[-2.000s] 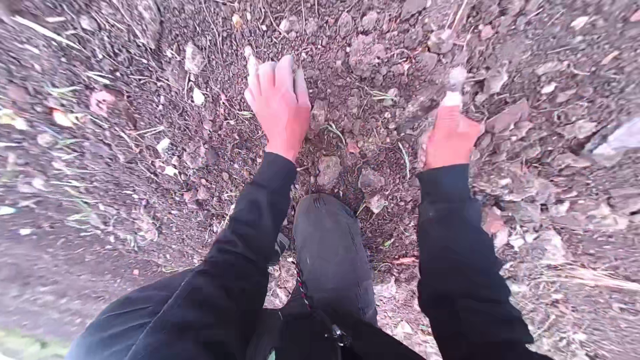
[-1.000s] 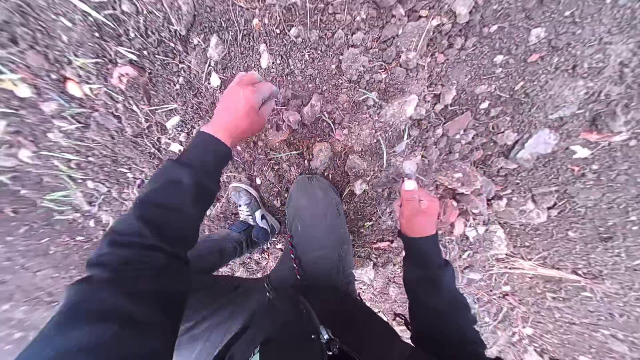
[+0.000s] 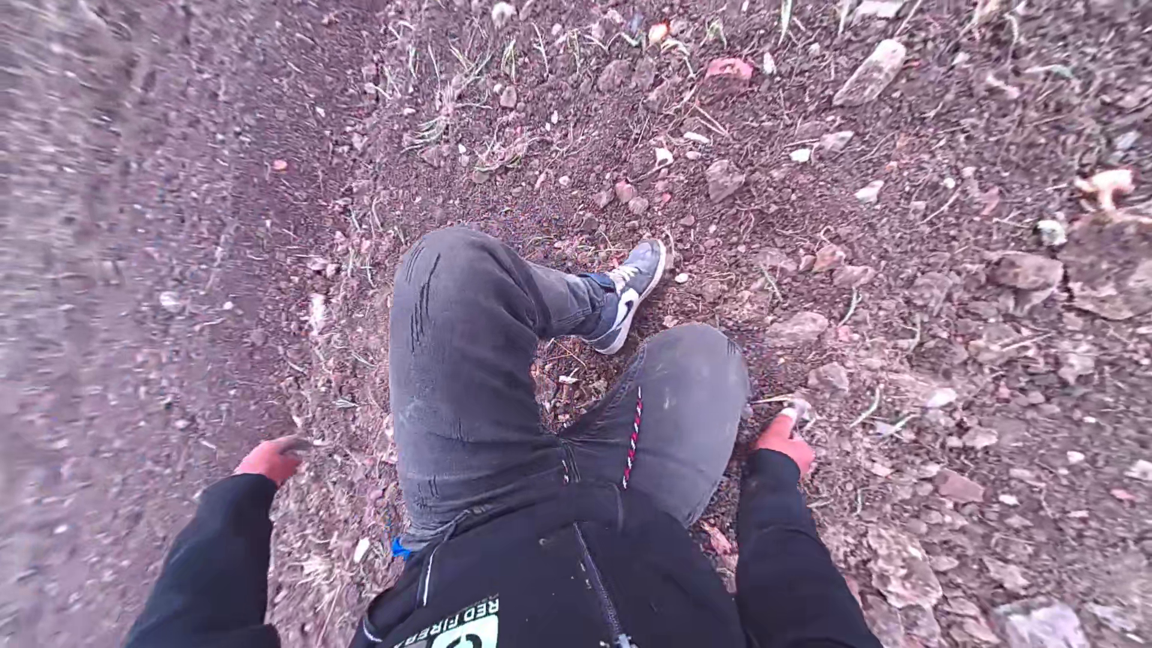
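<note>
My left hand (image 3: 272,460), in a black sleeve, is low on the left over the soil, its fingers dark with dirt; whether anything is between them cannot be told. Close beside my bent knee on the right is my right hand (image 3: 787,441). A small pale thing (image 3: 797,412) shows at its fingertips, too small to name. Loose soil with stones lies around both hands. Between them are my legs in grey jeans (image 3: 468,360), and a grey and white sneaker (image 3: 629,297) rests on the ground.
An elongated stone (image 3: 871,73) lies at the upper right, and a reddish stone (image 3: 729,69) near the top. A larger rock (image 3: 1111,265) sits at the right edge. Smoother, finer soil (image 3: 180,225) runs along the left side. Dry stalks and grass tufts are scattered about.
The view has swung considerably to the left. My left hand has moved from in front of my knees to beside my left leg. Both knees and the whole sneaker now show.
</note>
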